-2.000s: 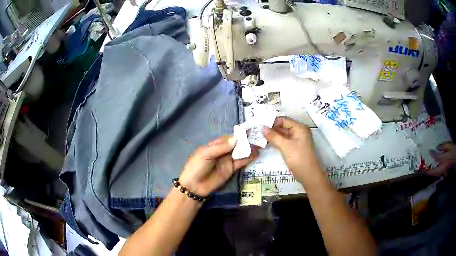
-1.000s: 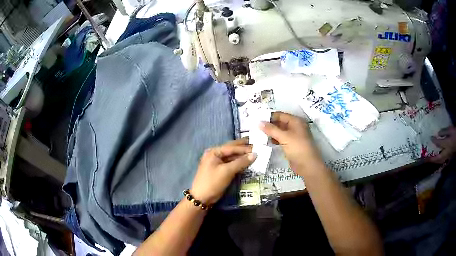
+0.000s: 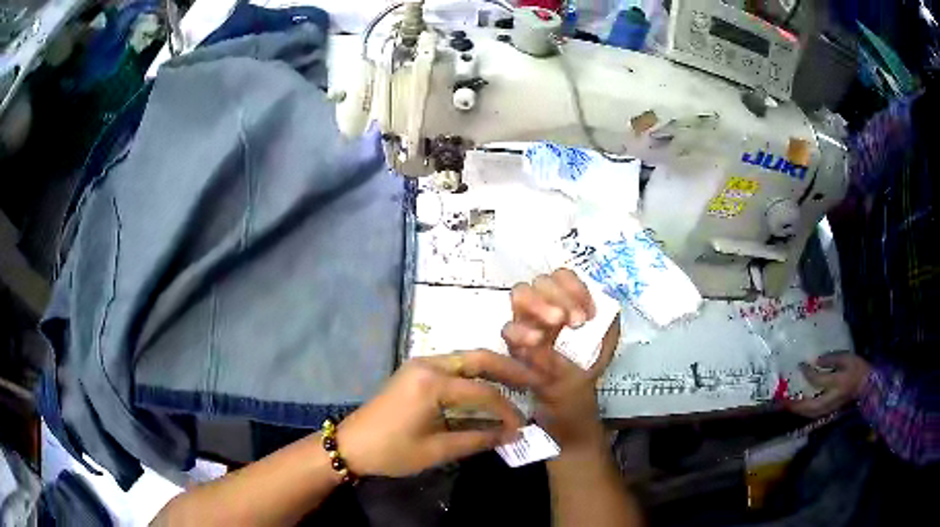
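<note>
My left hand (image 3: 438, 407) holds a small white printed care label (image 3: 529, 447) at its fingertips, over the table's front edge. My right hand (image 3: 562, 345) is raised just beside it with curled fingers, holding another white label piece (image 3: 590, 331) against the palm. The two hands touch or overlap. The grey-blue denim garment (image 3: 278, 247) lies left of the needle area, its dark blue hem (image 3: 247, 407) towards me. The presser foot (image 3: 448, 177) is beyond my hands, with no cloth seen under it.
The cream JUKI sewing machine (image 3: 660, 154) stands behind. Two white packets with blue writing (image 3: 644, 273) (image 3: 588, 170) lie on its bed. A control box (image 3: 734, 43) is at the back. Another person's hand (image 3: 833, 383) and checked sleeve are at the right edge.
My hands have moved down and towards me, away from the needle area. The labels are now apart, one in each hand. The view has shifted, so the garment sits further left and the control box shows.
</note>
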